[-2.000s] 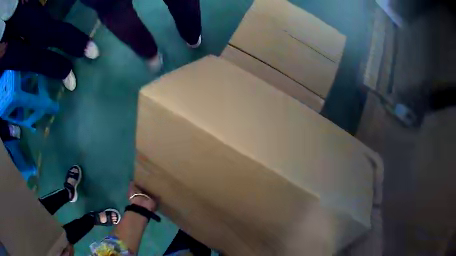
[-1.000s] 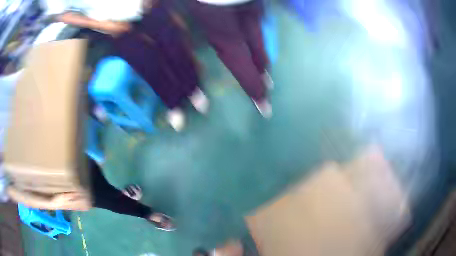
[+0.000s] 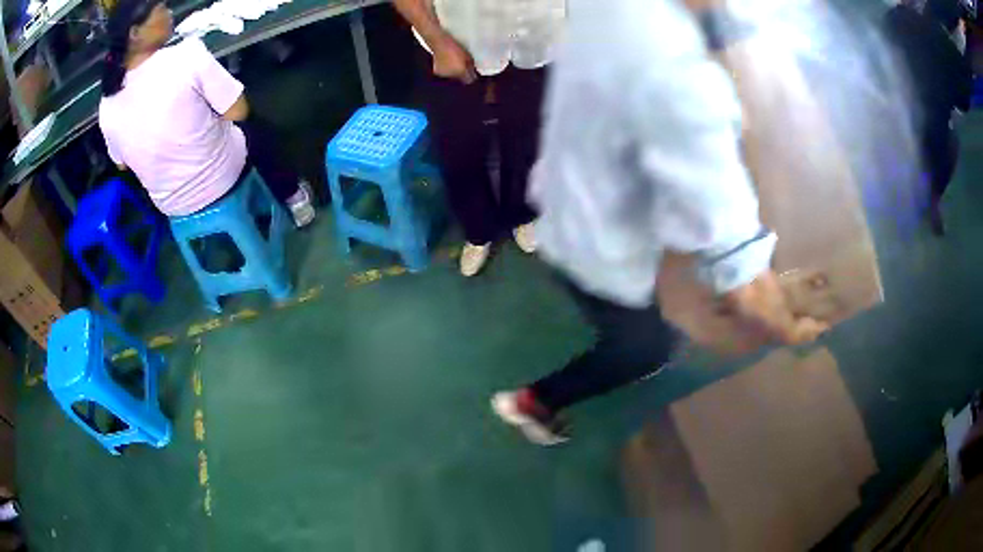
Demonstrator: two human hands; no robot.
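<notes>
Neither of my hands is in view. A brown cardboard carton with open flaps (image 3: 771, 453) lies on the floor at the lower right, its near part blurred. Above it stands a larger brown cardboard sheet or carton side (image 3: 808, 183), partly hidden by a person in a light shirt (image 3: 636, 151). That person's arm reaches down in front of the cardboard; I cannot tell whether the hand grips it.
Light blue stools (image 3: 377, 135) stand along the yellow floor line, with a dark blue stool (image 3: 113, 232) at left. A person in pink (image 3: 178, 129) sits at the bench (image 3: 253, 35). Another person stands beside it. Flattened cartons (image 3: 916, 518) lie at lower right.
The view has swung towards the bench and stools. The large carton and the hand seen earlier are out of view. A person in a light shirt now stands close in front, at the right.
</notes>
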